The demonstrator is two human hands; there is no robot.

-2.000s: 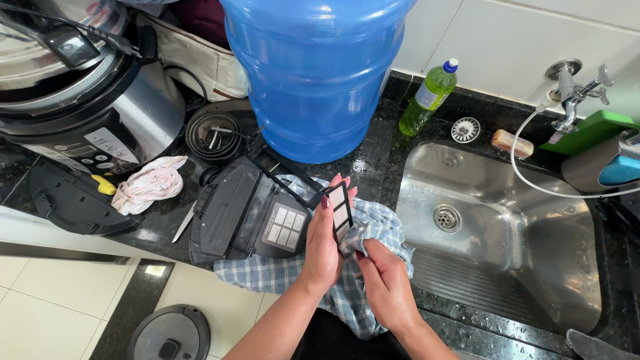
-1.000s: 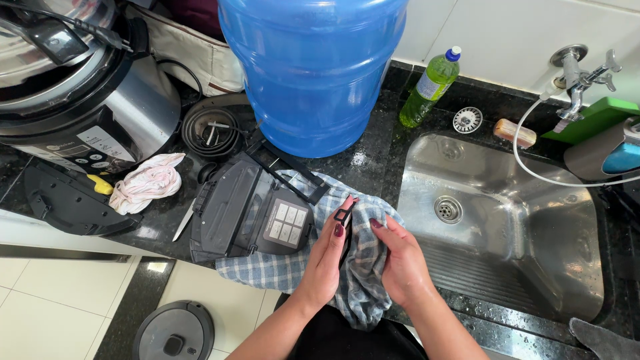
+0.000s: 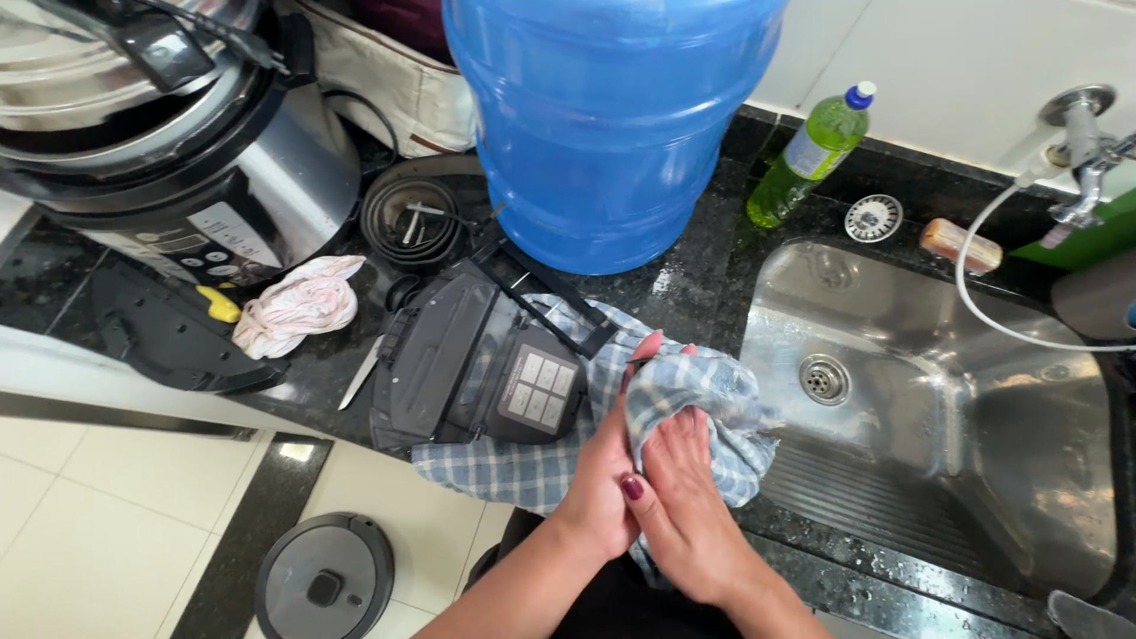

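Observation:
My left hand (image 3: 603, 484) holds a small dark-framed filter, now almost wholly covered by cloth and fingers. Over it my right hand (image 3: 688, 497) presses a fold of the blue-and-white checked cloth (image 3: 506, 475); the two hands touch. Left of them, partly on the cloth, lies a grey robot vacuum dustbin (image 3: 444, 355) with a label on its translucent part. A black plastic frame (image 3: 546, 302) extends from the dustbin toward the hands. The cloth also hangs over the counter's front edge.
A steel sink (image 3: 887, 444) is at right, with a green liquid bottle (image 3: 812, 155) behind. A blue water jug (image 3: 612, 124), electric pressure cooker (image 3: 222, 195), knife (image 3: 361, 373), crumpled pink cloth (image 3: 302, 306) and black plastic part (image 3: 151, 328) stand or lie around. A robot vacuum (image 3: 324, 577) is on the floor.
Two seconds ago the filter's pale face showed between my hands; cloth now covers it. My right hand has moved in against my left, after being a little apart from it one second ago.

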